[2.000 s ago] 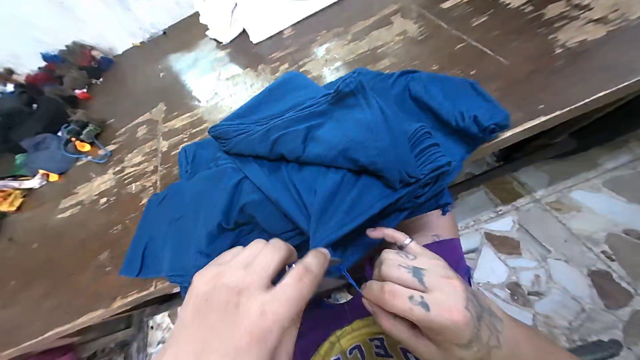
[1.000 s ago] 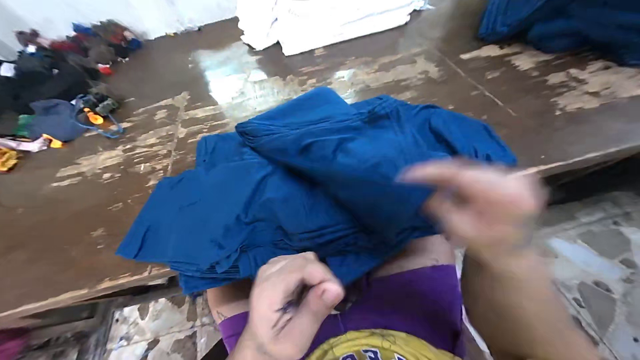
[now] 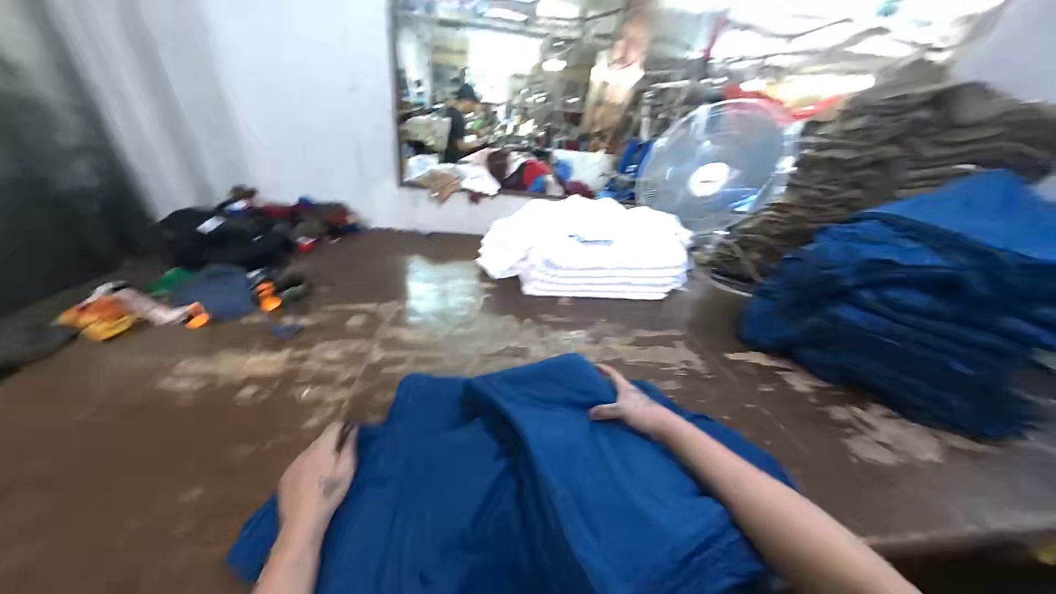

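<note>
Blue folded fabric pieces (image 3: 495,487) lie heaped at the near edge of the worn brown table. My left hand (image 3: 318,478) rests against the left side of the heap, and something small and dark shows at its fingertips. On the upper right of the same heap is my right hand (image 3: 631,404), its thumb and fingers spread over the cloth. Whether either hand pinches the fabric is blurred. A second, taller stack of blue cloth (image 3: 899,313) stands at the right.
Folded white cloths (image 3: 594,256) are stacked at the back of the table (image 3: 165,462), beside a fan (image 3: 714,173). Brown-grey fabric (image 3: 891,157) is piled behind the blue stack. Mixed scraps (image 3: 239,247) lie at the back left. Through the wall opening, a person (image 3: 459,124) is visible.
The view has tilted up strongly. My hands have moved from the near edge of the blue cloth to its left side and upper right. The thin blue strand earlier at my fingers is not visible now.
</note>
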